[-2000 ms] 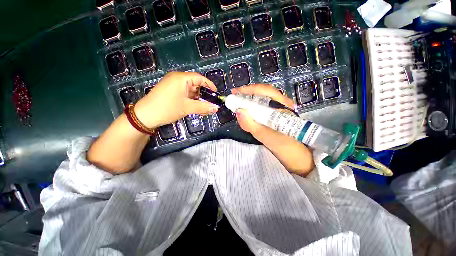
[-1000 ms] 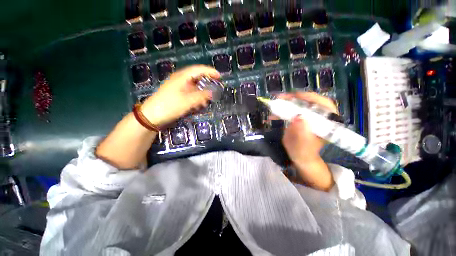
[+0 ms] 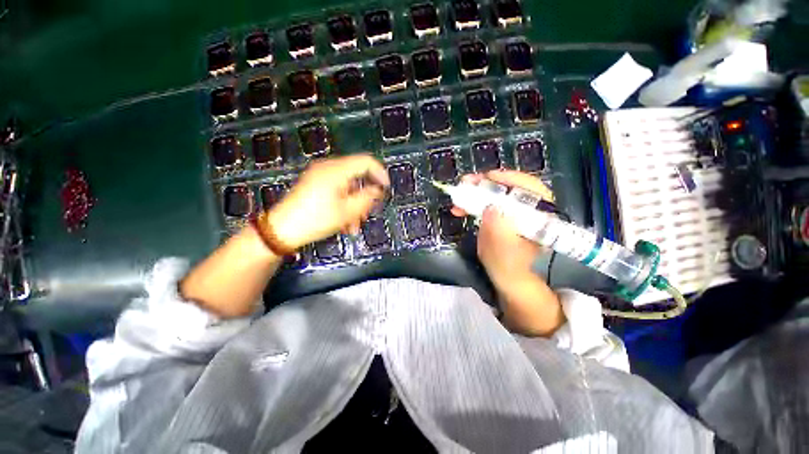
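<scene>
My left hand (image 3: 330, 206), blurred, is over the clear tray (image 3: 355, 135) with its fingertips pinched on a dark watch housing (image 3: 367, 183), partly hidden by the fingers. My right hand (image 3: 507, 232) is closed around a large clear-white dispensing syringe (image 3: 575, 243) with a green rear cap. The yellowish needle (image 3: 441, 186) points left above the tray, apart from the held housing. A dark stick (image 3: 555, 211) lies alongside the syringe in the right hand. Rows of black housings sit in the tray pockets; my hands hide some.
Red small parts (image 3: 76, 200) lie on the mat at left, with another red pile (image 3: 581, 108) at upper right. A white board (image 3: 661, 195) stands at right beside a black box (image 3: 750, 177). A white wipe (image 3: 622, 81) lies above. A person's striped sleeve (image 3: 754, 355) shows at lower right.
The needle was at the dark housing in my left fingers two seconds ago; hands are now apart. Since one second ago, the syringe has shifted left in view.
</scene>
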